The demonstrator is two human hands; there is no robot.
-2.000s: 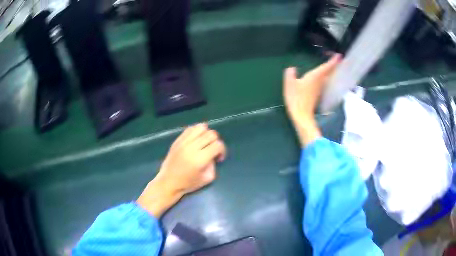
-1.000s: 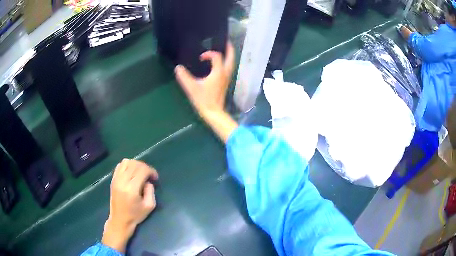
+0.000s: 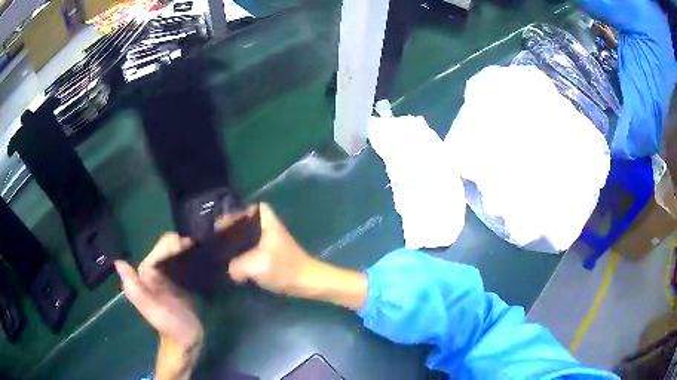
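Observation:
A black open-lidded box (image 3: 211, 249) is in front of me, its tray end towards me and its long flap lid stretching away over the green belt. My right hand (image 3: 271, 252) grips the tray's right side, with fingers over the tray. My left hand (image 3: 165, 293) is at the tray's left side, its thumb spread and its palm near the edge; whether it grips is blurred. A small pale mark shows in the tray. Several other black open boxes (image 3: 93, 249) stand in a row at the left.
A pale post (image 3: 360, 74) stands at the belt's edge. White sheet (image 3: 423, 185), white bundle (image 3: 531, 163) and shiny bags (image 3: 568, 63) lie right. A phone (image 3: 313, 369) is at the bottom edge. A person's blue sleeve (image 3: 642, 82) is upper right. Striped stacks (image 3: 104, 67) lie across the belt.
My right hand has closed on the black box beside the post and brought it left and nearer. My left hand has come to its left side. The view has shifted slightly.

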